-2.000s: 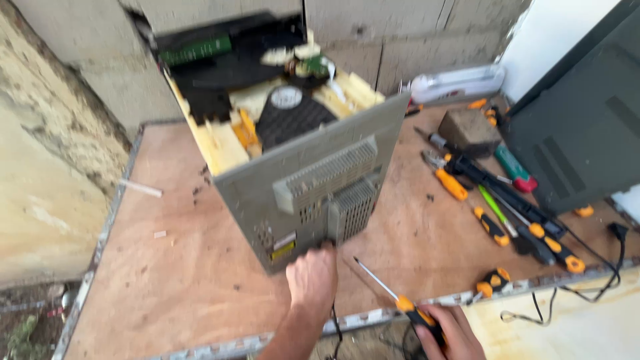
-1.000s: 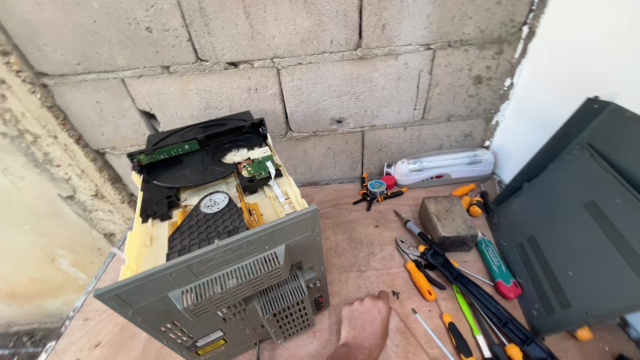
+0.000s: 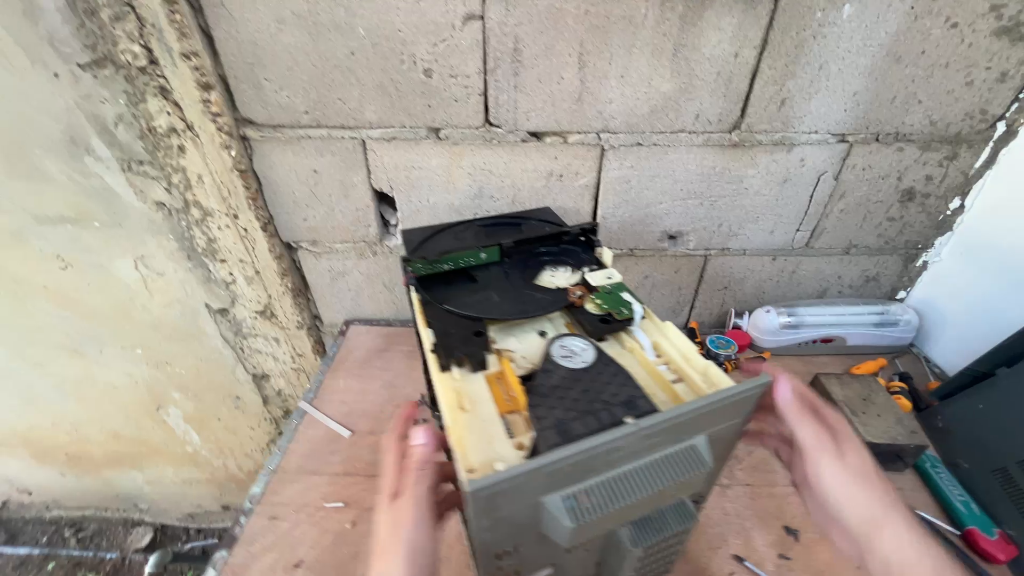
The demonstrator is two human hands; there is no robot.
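An opened disc player unit with a grey vented rear panel [image 3: 616, 496] stands on the wooden table, its cream plastic frame and black disc tray [image 3: 496, 284] showing on top. My left hand [image 3: 416, 480] is at the unit's left side, fingers against or close to it, blurred. At the right side, my right hand [image 3: 824, 456] has its fingers around the rear panel's right edge, partly hidden behind it. A small green circuit board [image 3: 614, 300] and a white ribbon cable [image 3: 640, 328] lie near the tray. Between the hands sits a black textured cover [image 3: 588, 396] with a round silver disc [image 3: 573, 350].
A concrete block wall [image 3: 680, 192] rises behind the table [image 3: 352, 480]. To the right are a white lamp [image 3: 832, 324], a solder reel [image 3: 722, 346], a stone block [image 3: 872, 412], orange-handled tools, a green-and-red tool handle [image 3: 960, 504] and a dark grey casing [image 3: 984, 424].
My left hand has come into view at the unit's left side. My right hand has gone to its right side. The screwdriver seen in my right hand two seconds ago is no longer there.
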